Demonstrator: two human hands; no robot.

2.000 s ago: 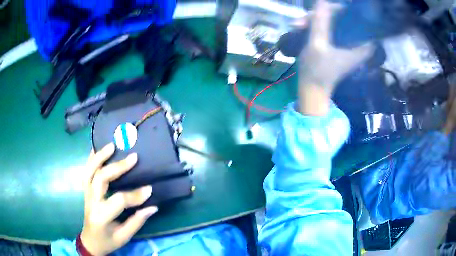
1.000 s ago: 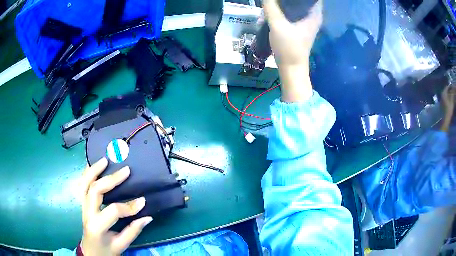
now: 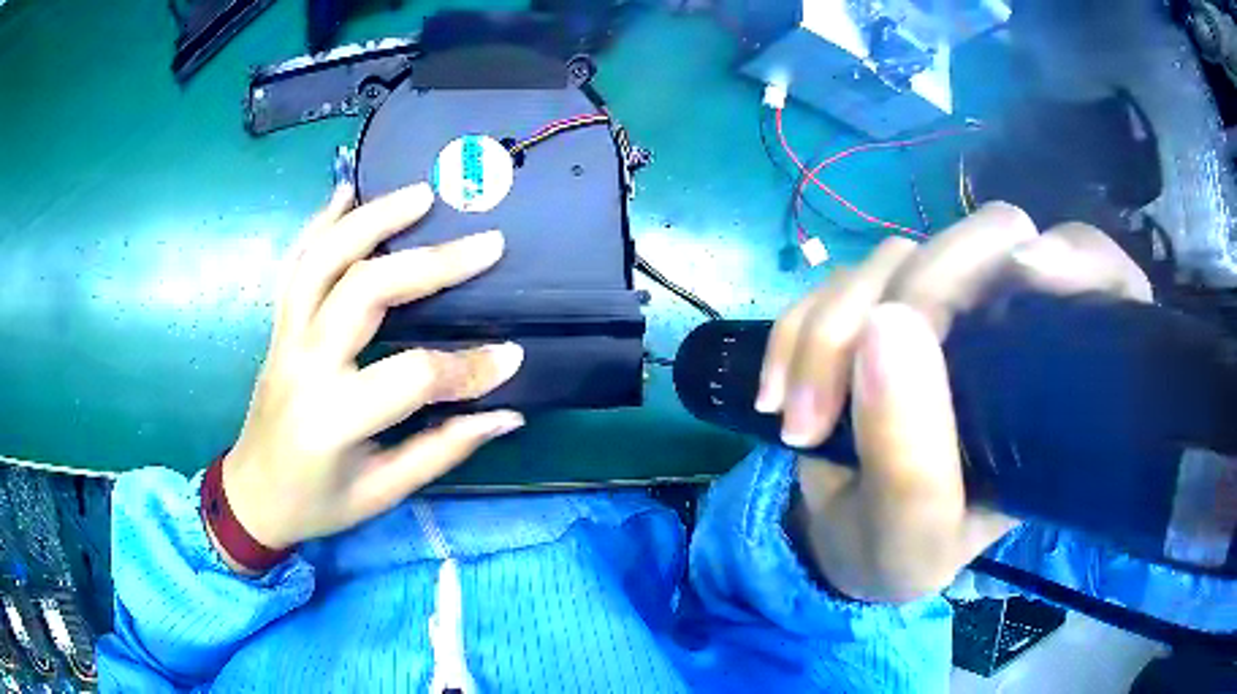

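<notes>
The black blower fan housing [image 3: 543,231] lies flat on the green bench, with a round white and blue label [image 3: 474,174] and thin lead wires at its upper part. A black cover strip [image 3: 583,366] runs along its lower straight edge. My left hand [image 3: 380,325] lies spread over the housing's left side, fingers pressing on its top. My right hand [image 3: 923,393] grips the thick black electric screwdriver [image 3: 1085,407], held level. Its tip is at the right end of the cover strip. Whether a screw is there is too small to tell.
The white-grey screw feeder [image 3: 868,68] stands at the upper right. Red and black wires with a white connector [image 3: 814,251] lie beside it. Blurred black units [image 3: 1058,156] are at the far right. Loose black parts [image 3: 217,34] lie at the upper left. A cord hangs below the screwdriver.
My right hand has come down from the feeder with the screwdriver to the housing's right side. The view has shifted, so the housing shows higher and further right. My left hand stays on it.
</notes>
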